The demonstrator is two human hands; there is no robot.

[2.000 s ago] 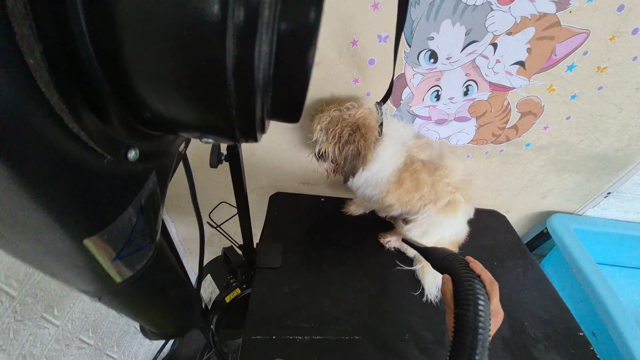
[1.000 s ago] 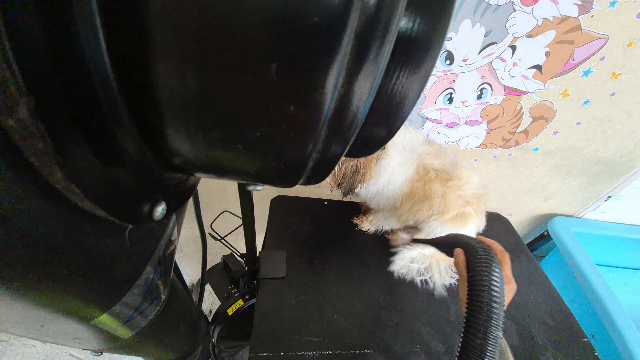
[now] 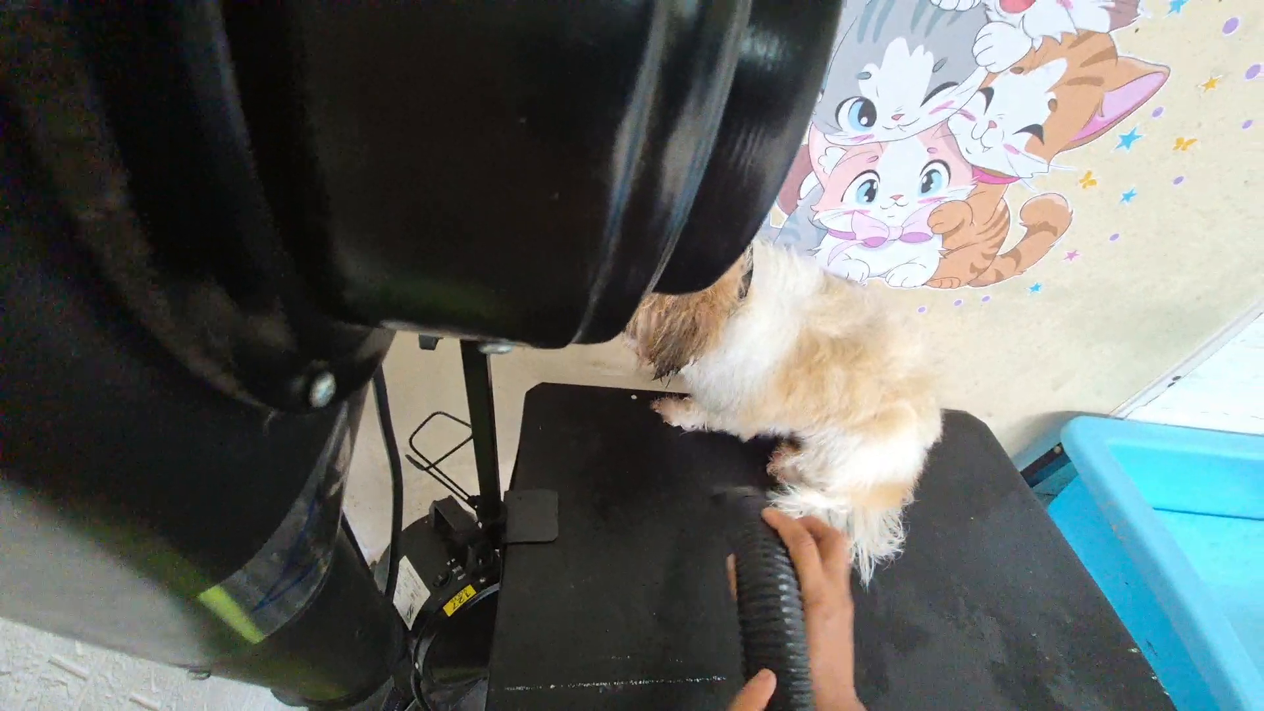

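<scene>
A small tan and white long-haired dog sits on a black grooming table, its brown head partly hidden behind a large black cylindrical housing. My right hand wraps around a ribbed black dryer hose from the right. The hose's dark, blurred nozzle end lies beside the dog's hind paw and the white fur of its rear. At the bottom edge, one digit, seemingly of my left hand, lies against the hose; the rest of that hand is out of frame.
A light blue plastic tub stands to the right of the table. Left of it are a black upright post, a cable and a black round-based device. Behind the dog, the wall bears a cartoon-cat decal.
The black housing has come to cover much of the dog's head. The nozzle, held against the dog's rear before, now lies over the table left of it. The view has shifted.
</scene>
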